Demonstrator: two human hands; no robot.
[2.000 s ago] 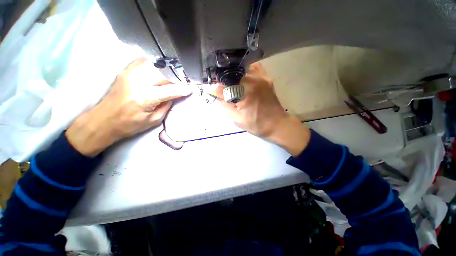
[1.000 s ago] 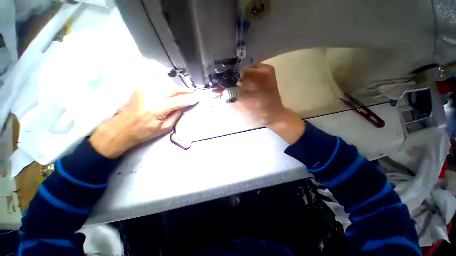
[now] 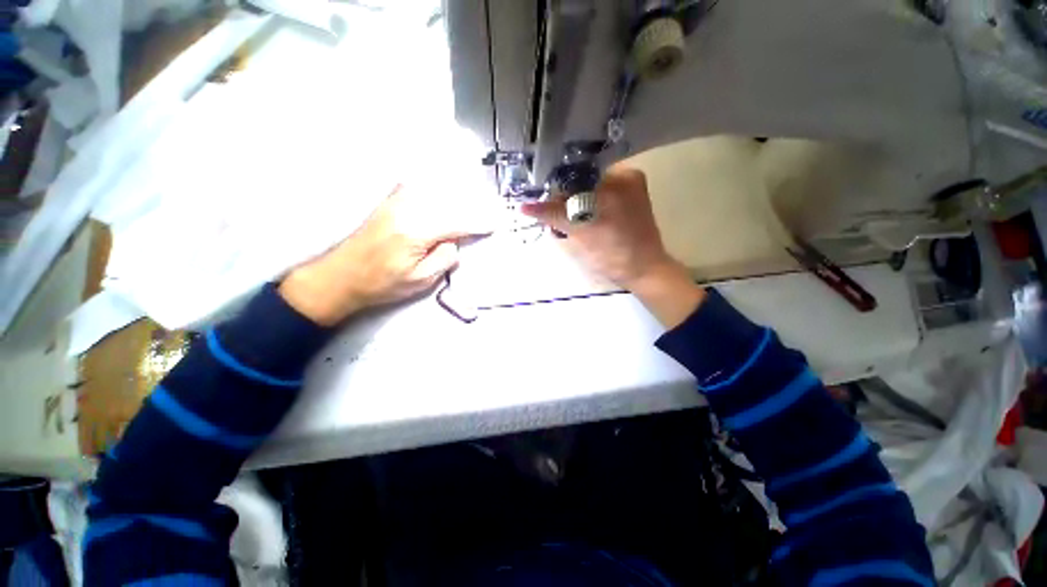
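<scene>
White fabric point(image 3: 287, 161) lies left of the sewing machine head, washed out by the lamp. My left hand point(image 3: 379, 258) rests flat on it, fingertips pointing toward the presser foot point(image 3: 516, 181). My right hand point(image 3: 614, 229) is behind and right of the ridged knob point(image 3: 582, 208), thumb and finger near the needle area; whether it pinches cloth is hidden by glare. A narrow dark curved strip point(image 3: 454, 306) lies by my left fingertips. Thread snips point(image 3: 835, 279) with dark red handles lie on the right of the bed.
The cream sewing machine arm point(image 3: 804, 80) spans the top right. The table's front edge point(image 3: 494, 427) runs below my hands. Brown board point(image 3: 132, 378) shows at left. Crumpled white cloth point(image 3: 959, 459) hangs at lower right. Long white strips point(image 3: 92, 206) lie at far left.
The view has shifted, so the machine head and left hand appear farther right. My left hand lies flatter, its fingertips a little away from the presser foot. More white fabric shows at left.
</scene>
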